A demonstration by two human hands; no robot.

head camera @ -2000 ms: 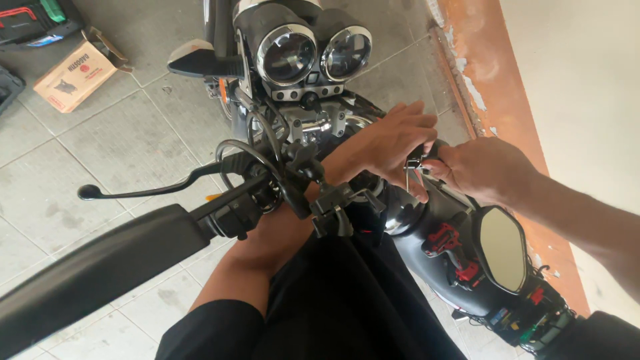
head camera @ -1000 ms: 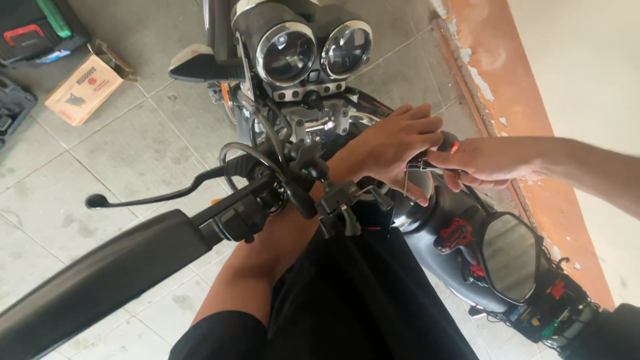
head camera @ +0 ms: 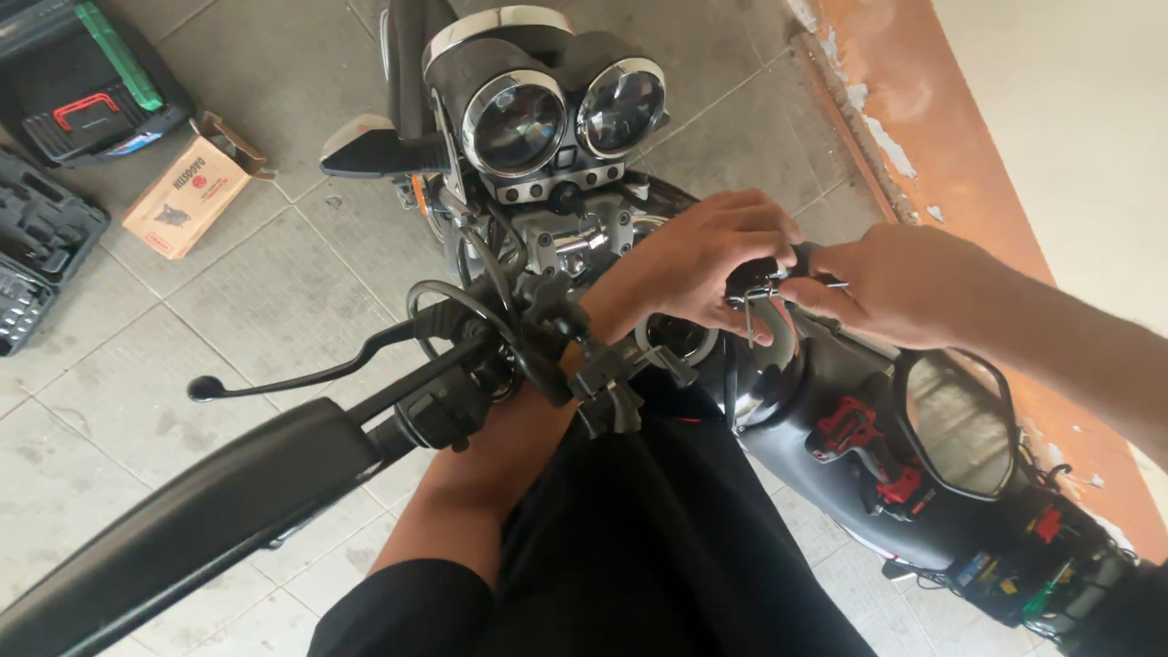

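Observation:
My left hand (head camera: 721,260) reaches under the near handlebar, its fingers curled around a small black part (head camera: 753,274) at the motorcycle's far handlebar. My right hand (head camera: 881,283) meets it from the right, thumb and fingers pinching a thin metal rod. A thin bent metal rod, apparently a hex key (head camera: 750,319), hangs down by my left fingertips; whether it is the same piece I cannot tell. Below my right hand is an oval mirror (head camera: 958,424). A red and black cordless drill (head camera: 867,456) lies on the black fuel tank (head camera: 821,497).
The near grip (head camera: 182,529), clutch lever (head camera: 301,376) and a black clamp mount (head camera: 620,379) cross the foreground. Round gauges (head camera: 516,123) stand ahead. On the tiled floor are a cardboard box (head camera: 187,196) and open tool cases (head camera: 55,237). Small tools (head camera: 1031,566) lie at lower right, near the wall (head camera: 1049,137).
Both hands stay together at the same black part, with only small shifts of the fingers. The view has shifted slightly, showing more of the tool cases.

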